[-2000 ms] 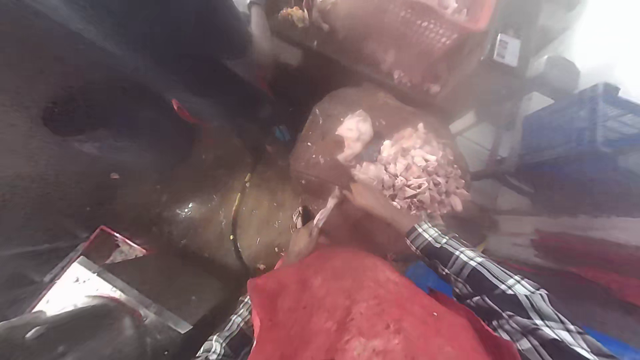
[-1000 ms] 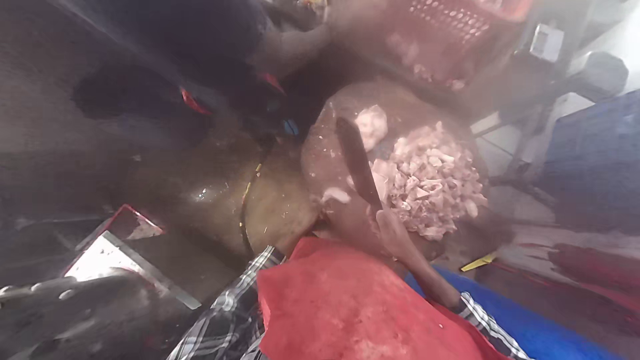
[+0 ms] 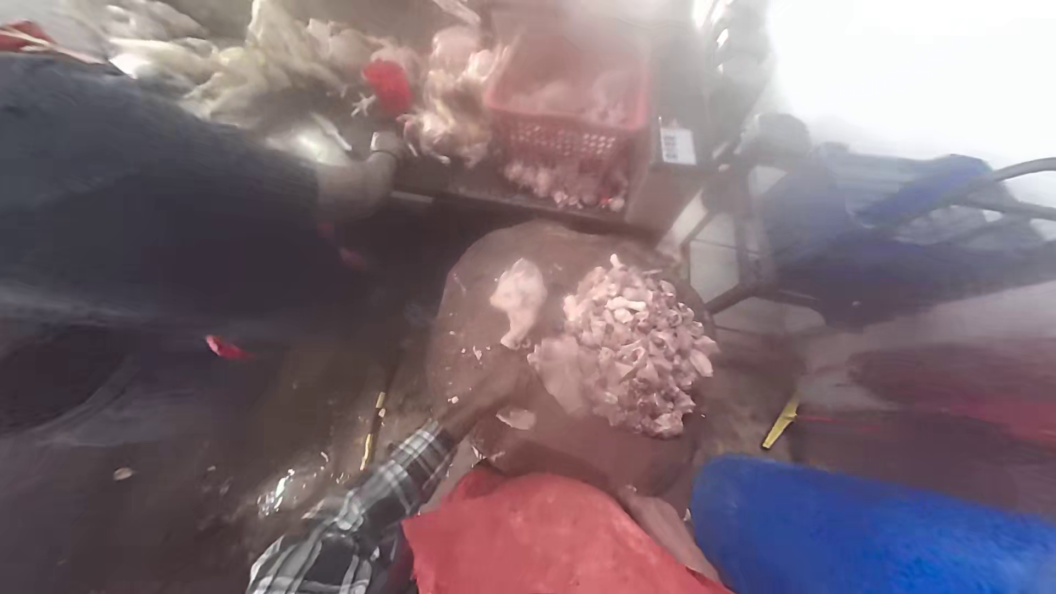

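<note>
My left hand, blurred, reaches from a plaid sleeve over a round chopping block. Its fingers are at the near edge of a pale flat piece of meat; whether they grip it cannot be told. Just beyond the hand lies a larger pale piece of raw meat. Cut meat pieces are heaped on the block's right half. A small scrap of meat lies close below the hand. My right hand is not visible; a skin-coloured strip shows beside my red apron. No cleaver can be seen.
A red perforated basket with meat stands on a table beyond the block, near whole poultry. Another person's arm reaches in from the left. A blue barrel-like object is at lower right, blue crates farther right.
My left hand has come onto the block. My right hand, which held a cleaver over the block one second ago, has left the view. The view has shifted to show more of the far table.
</note>
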